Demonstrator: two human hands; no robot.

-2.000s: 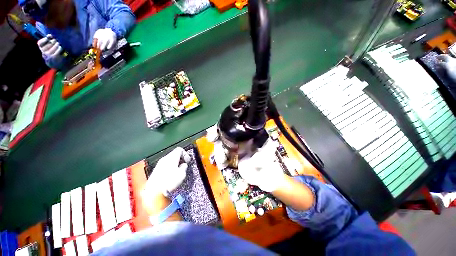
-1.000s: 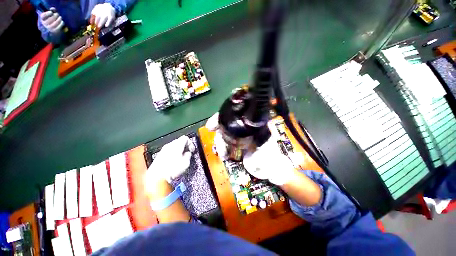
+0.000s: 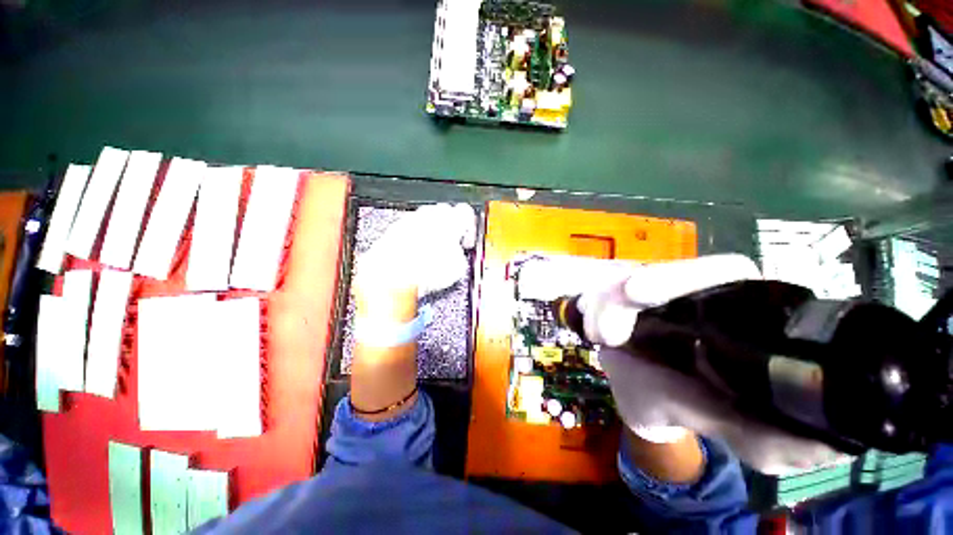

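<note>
My right hand [image 3: 679, 366], in a white glove, grips the black electric screwdriver [image 3: 773, 355]. The screwdriver lies nearly level, its yellow ring and tip pointing left over the green circuit board [image 3: 538, 381]. The board sits on the orange fixture [image 3: 502, 439], its right part hidden by my hand and tool. My left hand [image 3: 418, 251], gloved and with a pale blue wrist strap, is over the speckled screw tray [image 3: 444, 350]. Its fingertips are near the tray's upper right edge; any screw in them is too small to tell.
A red board [image 3: 287, 418] with pale strips [image 3: 209, 225] lies at left. A finished board assembly [image 3: 502, 68] sits on the green belt [image 3: 261, 84] beyond the fixture. More pale strips [image 3: 799, 251] are at right, partly behind the screwdriver. Another person's blue sleeve shows at lower left.
The screwdriver has swung from upright over the board to nearly level, pointing left. The view has turned, showing more of the red board. My left hand stays over the tray.
</note>
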